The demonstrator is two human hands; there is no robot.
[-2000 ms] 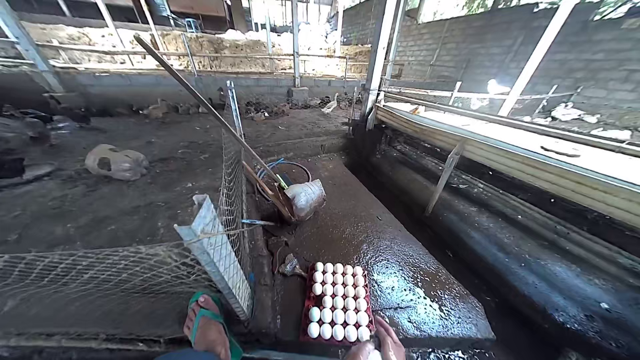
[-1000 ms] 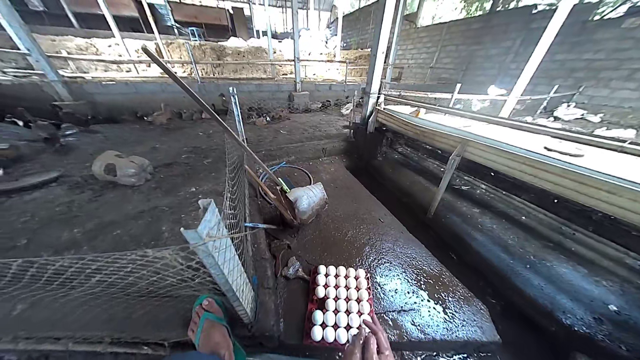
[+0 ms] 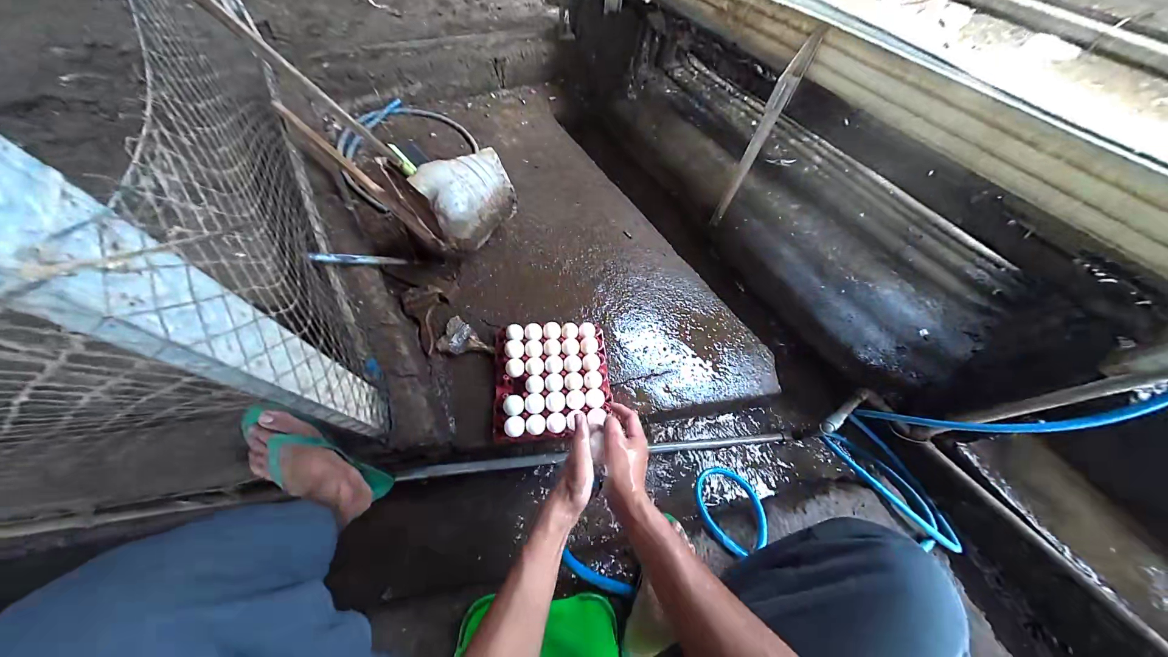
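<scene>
White eggs (image 3: 553, 363) stand in rows in a red egg tray (image 3: 500, 388) on the wet concrete floor. One pocket near the tray's left side holds no egg. My left hand (image 3: 578, 465) and my right hand (image 3: 626, 452) meet at the tray's near right corner, palms facing, with a white egg (image 3: 598, 442) between them. Part of that egg is hidden by the fingers. Below my forearms lies a green plastic container (image 3: 578, 626), partly covered by my left arm.
A metal pipe (image 3: 721, 443) crosses behind my hands, and a blue hose (image 3: 732, 552) coils at the right. Netting (image 3: 228, 173) on a metal post (image 3: 182, 292) stands left. A whitish plastic jug (image 3: 465, 196), poles and a sunken channel (image 3: 639, 182) lie beyond the tray.
The view has tilted down, bringing my forearms, the blue hose and the green container into sight. My hands stay by the tray's near right corner.
</scene>
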